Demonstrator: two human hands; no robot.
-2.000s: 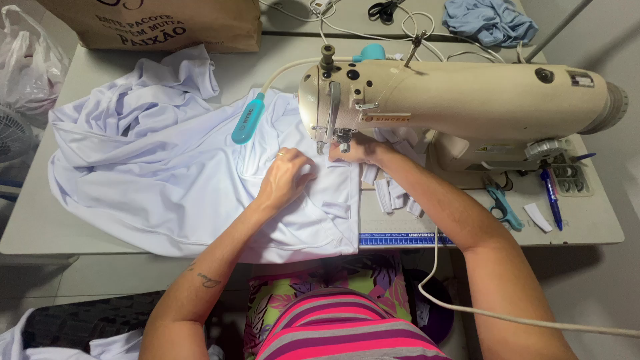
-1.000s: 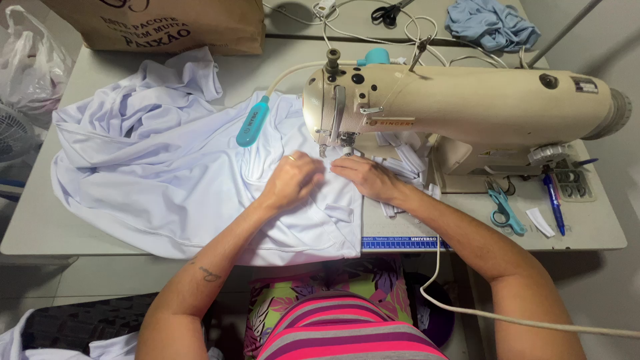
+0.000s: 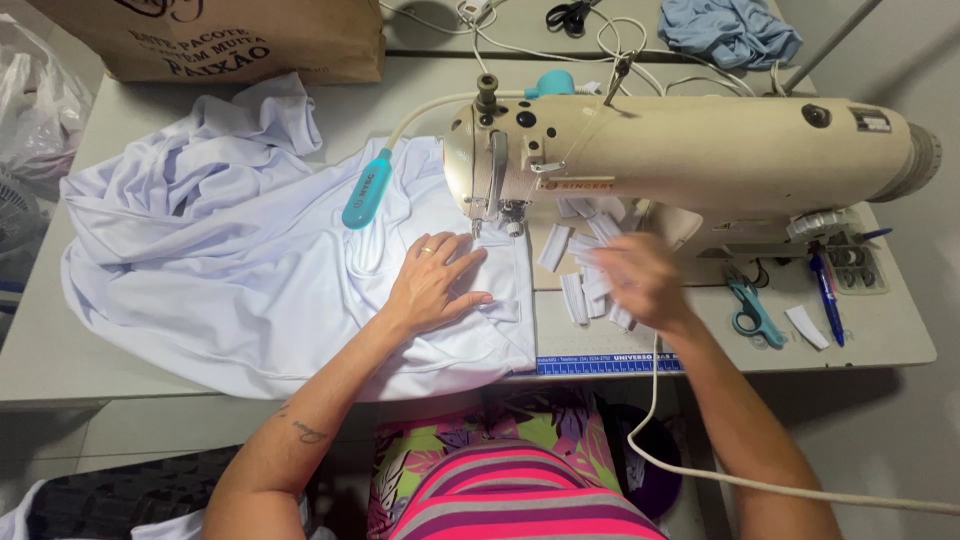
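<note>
White fabric (image 3: 300,292) spreads over the left of the table and runs under the needle area of a cream Singer sewing machine (image 3: 697,150). Flat on this fabric, fingers apart, lies my left hand (image 3: 441,289), just below the presser foot (image 3: 477,227). My right hand (image 3: 646,281) is blurred over several short white fabric strips (image 3: 574,298) to the right of the fabric; whether it grips one cannot be told. A teal flexible-neck sewing lamp (image 3: 367,191) hangs over the fabric, left of the machine head.
Teal thread snips (image 3: 754,311), a loose white strip (image 3: 807,327), a blue pen (image 3: 827,300) and a bobbin box (image 3: 855,262) lie at right. A blue ruler strip (image 3: 600,365) lines the front edge. Behind are a paper bag (image 3: 240,37), black scissors (image 3: 568,16) and blue cloth (image 3: 727,34). A white cable (image 3: 750,480) crosses my right arm.
My right hand has moved right, from the fabric by the presser foot to the white strips. My left hand, with fingers bunched before, now lies spread on the fabric.
</note>
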